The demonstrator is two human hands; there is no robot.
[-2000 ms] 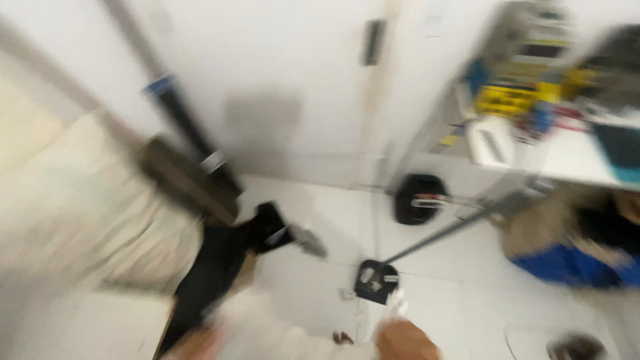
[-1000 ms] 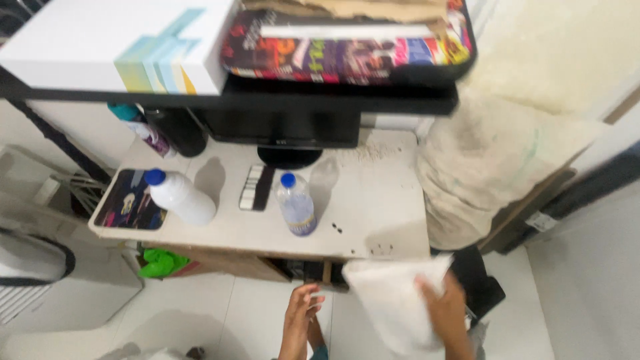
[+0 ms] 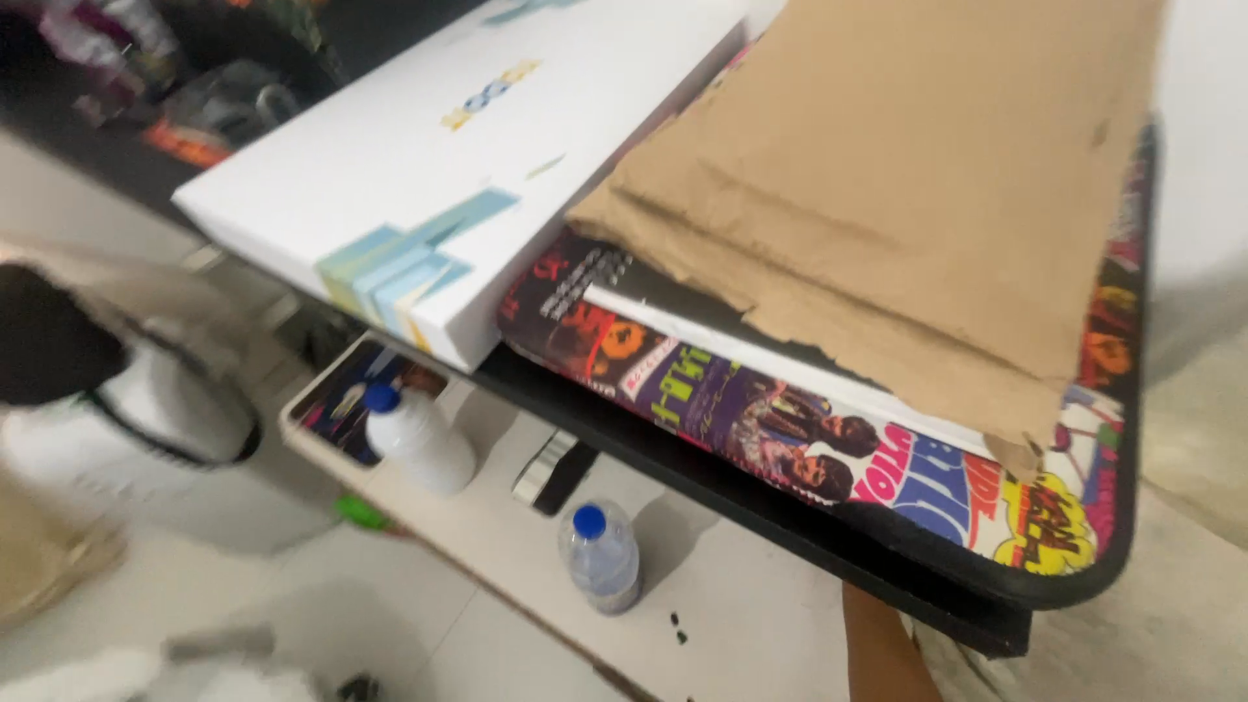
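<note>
Neither of my hands shows; only a bare forearm (image 3: 882,643) is seen at the bottom right, below the corner of a black shelf (image 3: 702,468), its hand hidden. On the shelf lies a torn brown paper sheet or bag (image 3: 897,185), over a tray or case with a colourful printed surface (image 3: 721,390). A large white box (image 3: 419,166) with blue and yellow print rests beside it on the left. Below, a clear plastic bottle with a blue cap (image 3: 602,565) and a white bottle with a blue cap (image 3: 429,448) stand on a white desk (image 3: 507,546).
A black and white striped item (image 3: 554,473) and small dark bits (image 3: 677,629) lie on the desk. Left of it are a white container (image 3: 175,419) and a green item (image 3: 361,512) near the floor. Pale cloth (image 3: 1199,419) hangs at the right.
The view has moved closer to the shelf. Both hands, one holding a white bag a second ago, have gone from sight, and the white bag no longer shows.
</note>
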